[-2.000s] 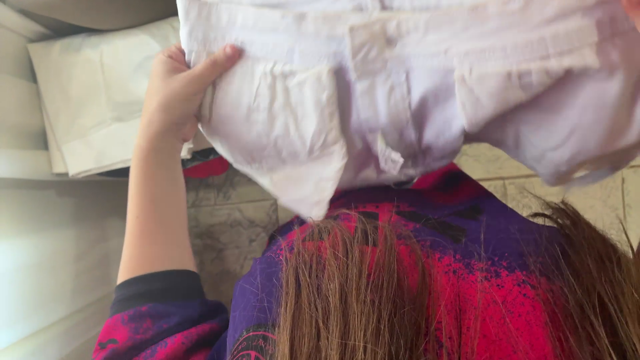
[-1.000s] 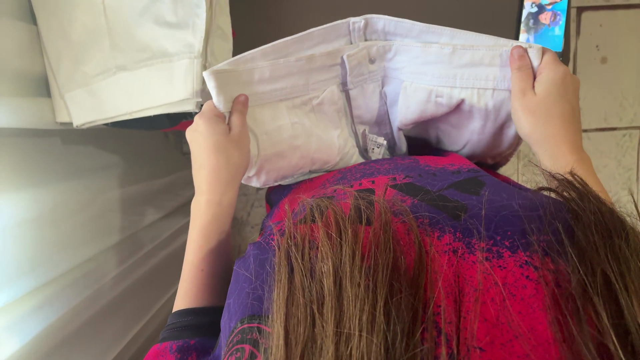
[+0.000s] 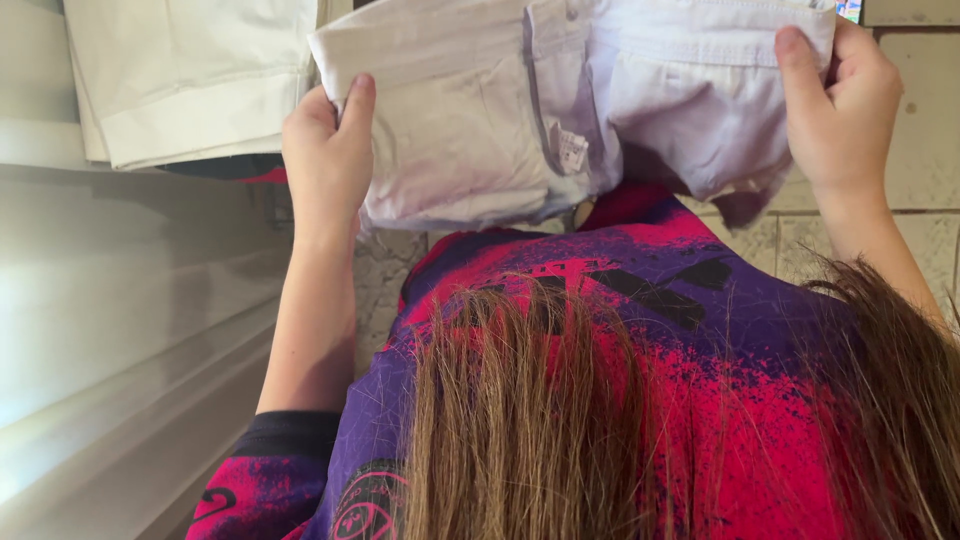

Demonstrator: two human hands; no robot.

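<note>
A pair of white shorts [image 3: 457, 142] hangs stretched by its waistband between my two hands, in front of my chest. My left hand [image 3: 330, 150] pinches the left end of the waistband, thumb on the near side. At the right end, my right hand [image 3: 847, 112] grips the band with its thumb in front and fingers behind. A small white care label [image 3: 568, 148] with writing shows near the middle. The shorts' lower edge, by my patterned shirt, looks frayed. The top edge of the shorts is partly out of view.
Folded white cloth garments [image 3: 195, 82] lie at the upper left, their edge beside my left hand, with something dark and red under them. A pale, smooth surface [image 3: 112, 300] runs down the left side. Tiled floor [image 3: 919, 127] shows at the right.
My right hand, mostly out of view two seconds ago, came into view at the waistband's right end. The shorts went from tilted to stretched fairly level between both hands.
</note>
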